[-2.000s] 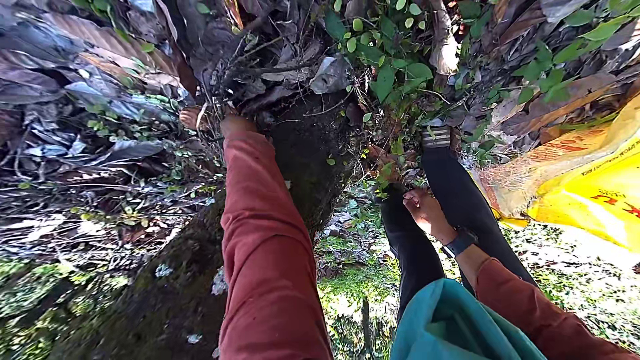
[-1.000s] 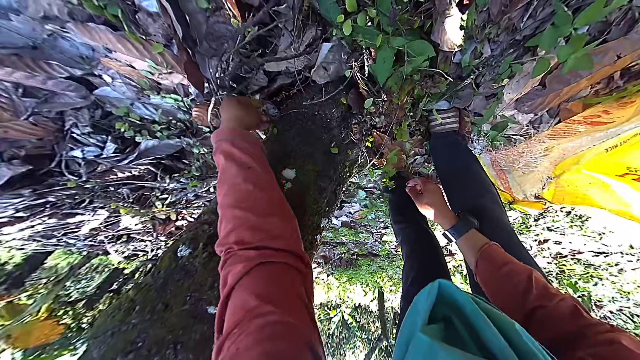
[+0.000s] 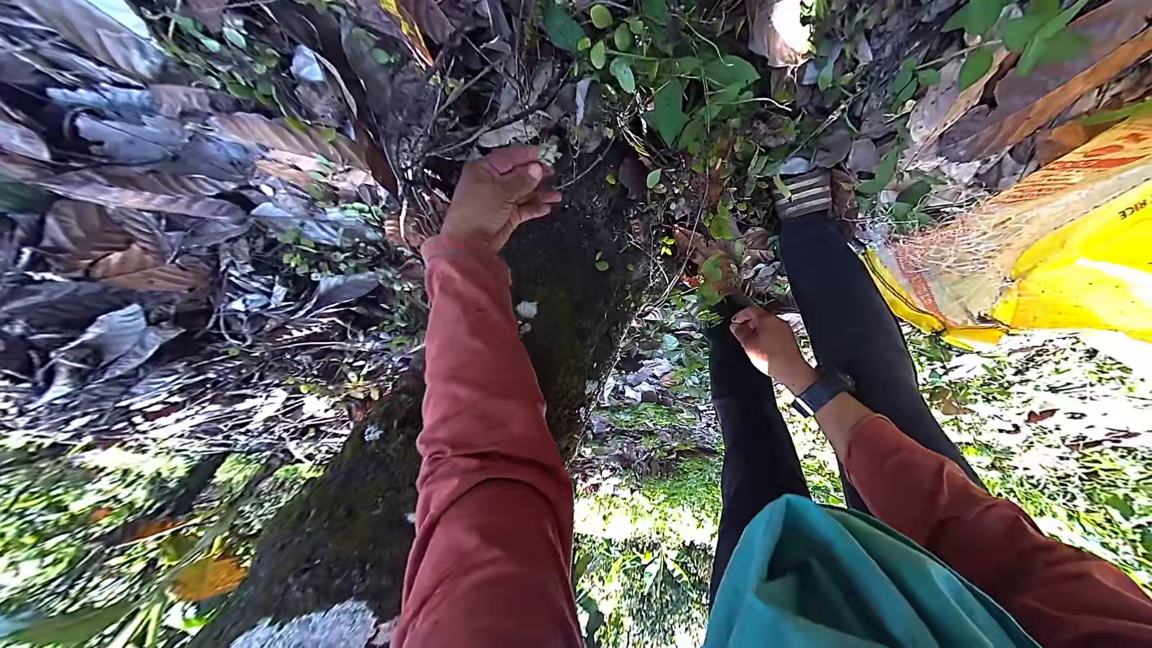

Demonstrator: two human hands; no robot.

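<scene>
My left hand (image 3: 506, 193), in a red-brown sleeve, is at the upper middle with its fingers curled. It is over the upper end of a dark, mossy tree trunk (image 3: 567, 315), beside leaf litter and thin twigs. A small pale green bit (image 3: 547, 153) shows at its fingertips; whether it is held or lies behind them is unclear. My right hand (image 3: 769, 344), with a dark watch (image 3: 823, 391) at the wrist, is loosely closed in front of my dark-trousered legs. I see nothing in it, though its palm is hidden. Small leafy plants (image 3: 715, 274) grow just above it.
A yellow and white woven sack (image 3: 1071, 261) bearing print lies at the right. Large dry leaves (image 3: 135, 198) cover the ground at the left. Green vines (image 3: 675, 99) grow at the top, near my striped footwear (image 3: 804, 193). Pale lichen (image 3: 310, 625) patches the trunk.
My left hand was lower among the leaves and twigs, partly hidden at first; it has come into fuller view over the trunk's end. My right hand stays by my legs.
</scene>
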